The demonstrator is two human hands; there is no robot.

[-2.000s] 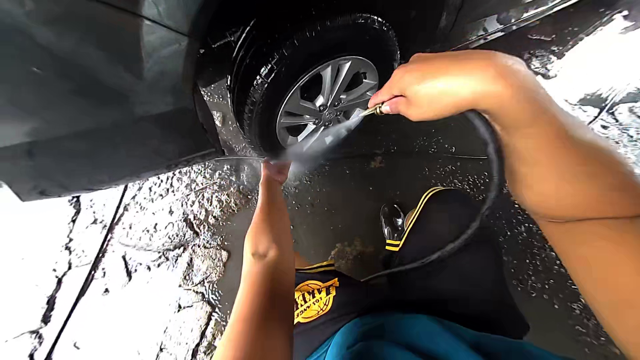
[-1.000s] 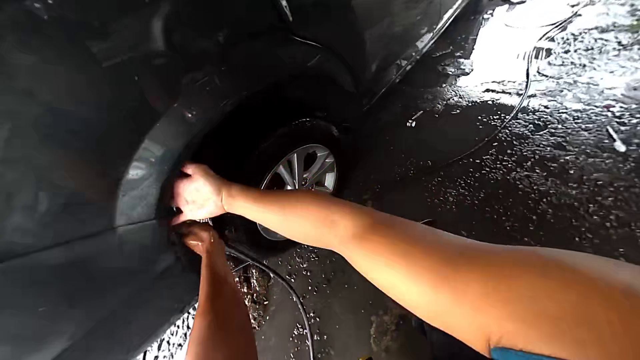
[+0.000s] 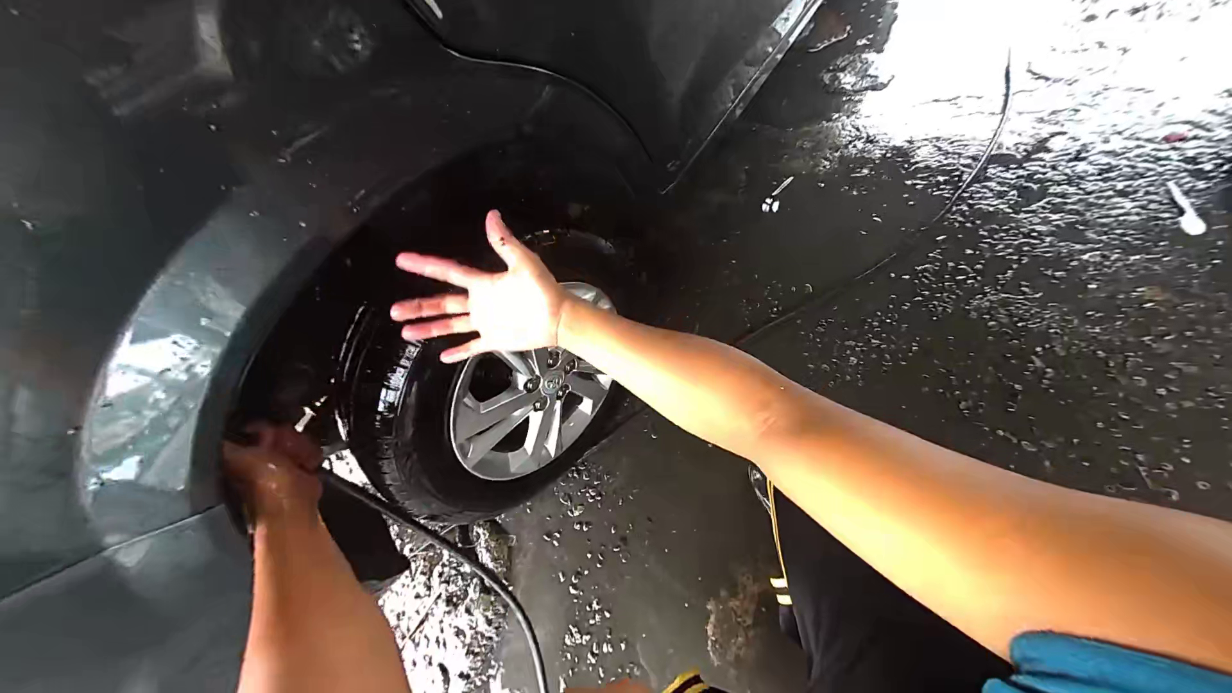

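My right hand [image 3: 510, 303] is spread with its fingers apart and nothing in it, in front of the car's tire and silver alloy wheel [image 3: 539, 414]. At the lower left, my left hand [image 3: 274, 467] reaches into the edge of the wheel arch, its fingers closed around the end of a black hose [image 3: 462, 558]. Shadow partly hides this hand, and a small brass-coloured tip [image 3: 305, 418] shows just above it. The hose runs from there down past the tire to the bottom of the view. The wet dark fender [image 3: 173, 366] curves around the wheel arch at the left.
Wet dark ground [image 3: 924, 385] with droplets or foam spreads to the right, crossed by a thin hose or cord [image 3: 991, 144]. A white object like a spoon [image 3: 1190, 214] lies at the far right. My leg in black trousers [image 3: 857, 597] is at the bottom.
The right hand held the hose nozzle two seconds ago and was beside the left hand at the wheel arch one second ago; it is now away from it, spread. The view has shifted along the car.
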